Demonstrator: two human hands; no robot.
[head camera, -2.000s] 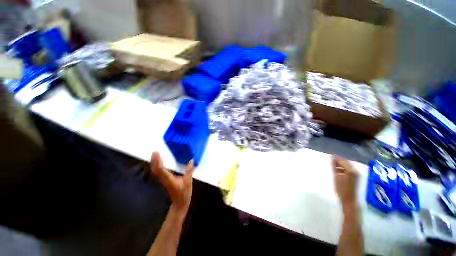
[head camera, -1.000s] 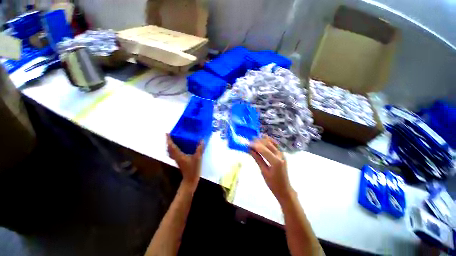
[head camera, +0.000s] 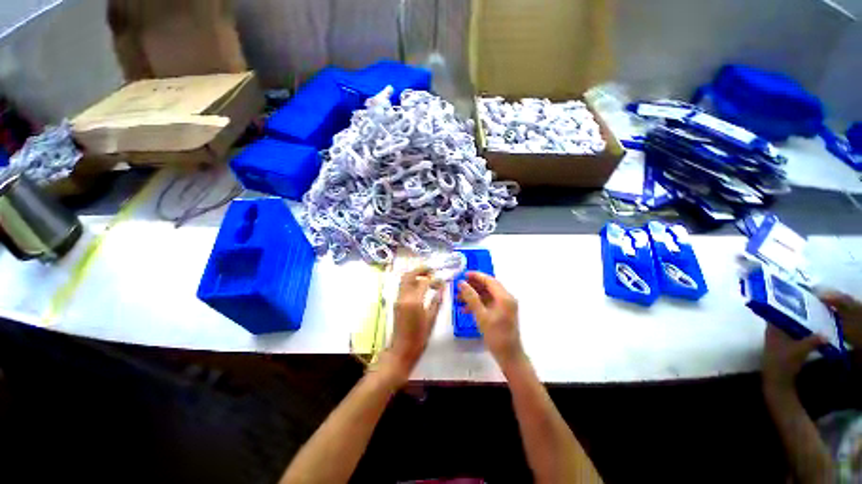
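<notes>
A blue blister tray (head camera: 468, 321) lies on the white tabletop in front of me, partly hidden by my right hand. My left hand (head camera: 414, 307) is at the tray's left side, its fingers on a coiled white cable (head camera: 444, 264) at the tray's upper left. My right hand (head camera: 491, 307) is over the tray with bent fingers; whether it holds anything is hidden. The large heap of coiled white cables (head camera: 406, 175) is just behind my hands. The stack of empty blue trays (head camera: 260, 269) stands to the left.
An open carton of small white pieces (head camera: 548, 168) stands behind. Two filled trays (head camera: 652, 265) lie at right. A neighbour's hands (head camera: 803, 345) hold a printed box (head camera: 792, 304). Flattened boxes (head camera: 714, 161), spare stacks (head camera: 312, 109), a brown carton (head camera: 156, 113) and a kettle (head camera: 36, 219) surround the work area.
The view has turned right. My left hand has left the tray stack and is now on a coiled cable. The single tray my right hand held up now lies on the table.
</notes>
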